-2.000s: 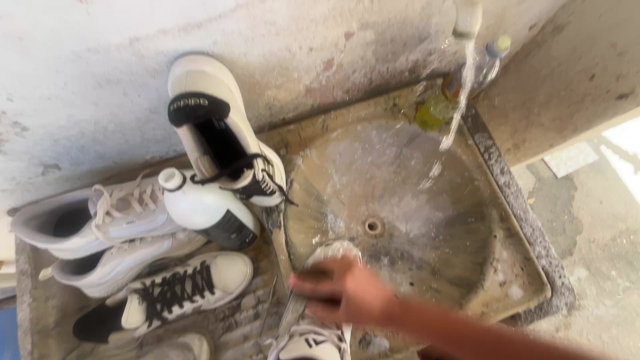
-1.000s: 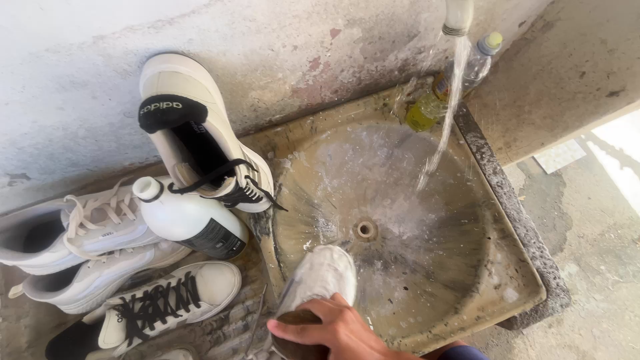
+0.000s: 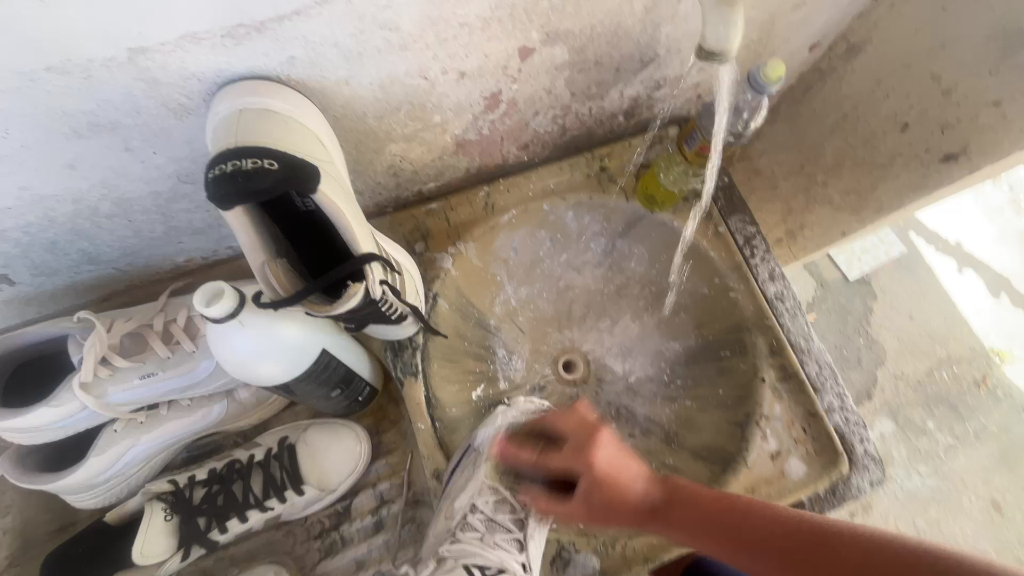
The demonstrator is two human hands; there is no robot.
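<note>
My right hand [image 3: 584, 472], blurred, is closed around a dark brush [image 3: 536, 464] and presses it on the toe area of a wet white lace-up sneaker [image 3: 488, 528] at the near edge of the basin. My left hand is out of view. Water [image 3: 704, 192] falls from a white spout [image 3: 720, 32] into the round stone basin [image 3: 480, 312], whose drain [image 3: 572, 367] lies behind the sneaker. An Adidas sneaker with a black heel [image 3: 288, 168] leans on the wall. Left of the basin lie a white sneaker with black laces [image 3: 320, 456] and a pair of pale sneakers [image 3: 160, 376].
A white plastic bottle with a dark label [image 3: 264, 344] leans among the shoes. A clear bottle with yellow liquid [image 3: 668, 180] stands in the basin's back right corner. The speckled stone rim [image 3: 800, 328] borders the right side, with the worn wall [image 3: 480, 96] behind.
The right hand has moved from the near end of the sneaker, where it was one second ago, up to its side and toe. The water still runs.
</note>
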